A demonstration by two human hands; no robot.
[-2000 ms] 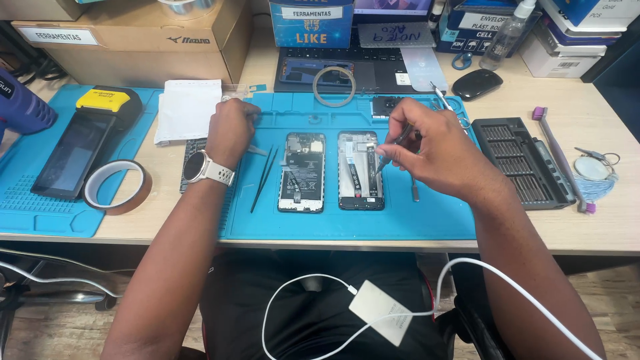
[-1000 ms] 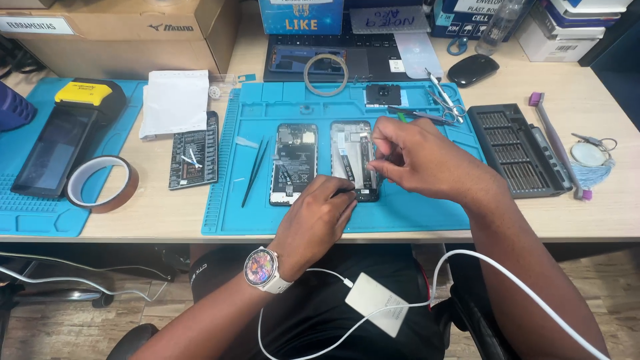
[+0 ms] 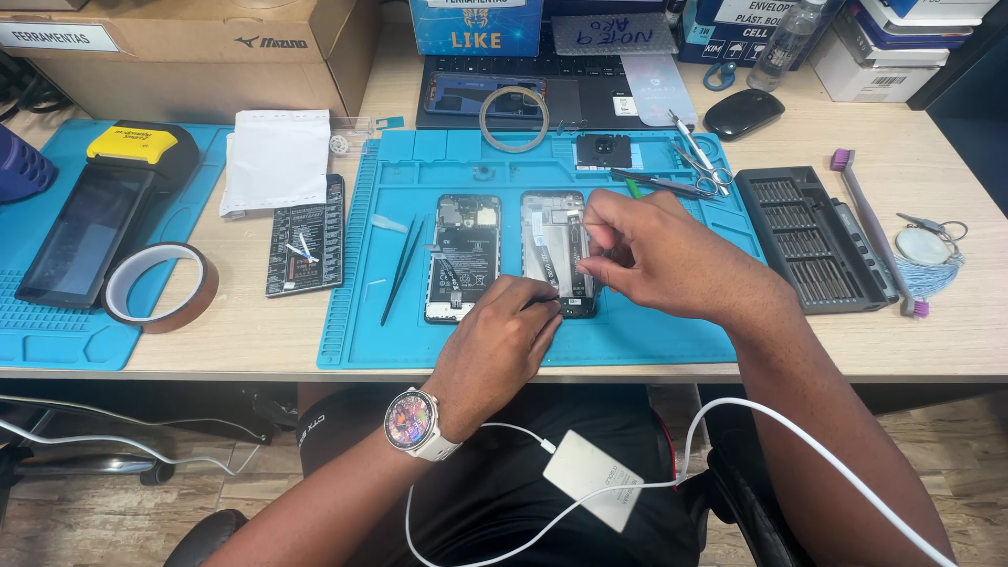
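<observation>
An opened phone frame (image 3: pixel 555 228) with flex cables lies on the blue silicone repair mat (image 3: pixel 630 339). My left hand (image 3: pixel 504 339), with a watch on its wrist, rests its fingertips on the frame's bottom end. My right hand (image 3: pixel 661 252) is over the frame's right edge with thumb and fingers pinched; a green tip shows above its knuckles, and what the fingers grip is hidden. To the left lies a second opened phone (image 3: pixel 466 252) with its battery and a flex cable showing. Black tweezers (image 3: pixel 403 268) lie left of that phone.
A screwdriver bit case (image 3: pixel 815 236) and a double-ended brush (image 3: pixel 878 228) lie at the right. Scissors (image 3: pixel 709 173) and more tweezers (image 3: pixel 665 183) are at the mat's upper right. Brown tape (image 3: pixel 161 287) and a handheld terminal (image 3: pixel 102 213) stand left. A white cable (image 3: pixel 803 441) crosses my lap.
My left hand has moved from the mat's upper left, beside the white paper, to the bottom of the right-hand phone frame. My right hand stays at that frame's right side.
</observation>
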